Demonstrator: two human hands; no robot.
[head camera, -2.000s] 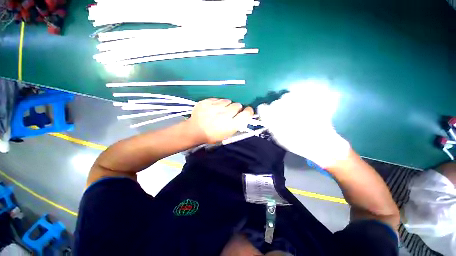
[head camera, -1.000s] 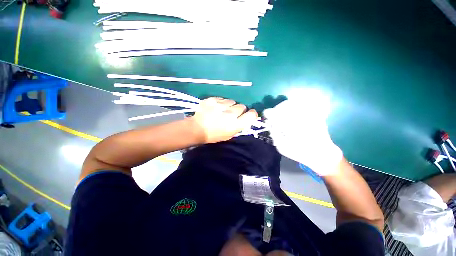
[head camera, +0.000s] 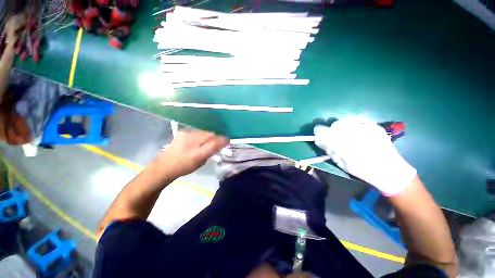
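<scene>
My left hand (head camera: 194, 150) is bare and closed around white sleeving (head camera: 271, 139) at the bench's near edge. This tube runs straight between my two hands. My right hand (head camera: 366, 155), in a white glove, grips the tube's right end. A red-and-black connector (head camera: 397, 128) shows just beyond the glove's far side. A second short white piece (head camera: 315, 160) sticks out below the glove. The wires inside my right hand are hidden. One loose tube (head camera: 228, 107) lies on the bench in front of my hands.
A wide pile of cut sleeving (head camera: 233, 46) lies on the green bench (head camera: 401, 70). Bundled harnesses (head camera: 111, 20) sit at the far left. Another person's hand (head camera: 15, 27) is at the left edge. Blue stools (head camera: 76, 126) stand on the floor. Another person's light clothing (head camera: 477, 244) shows at lower right.
My hands have moved apart, with a tube now stretched between them. The connector has come into view beyond my glove. The fan of tube ends left of my bare hand no longer shows. The view has shifted.
</scene>
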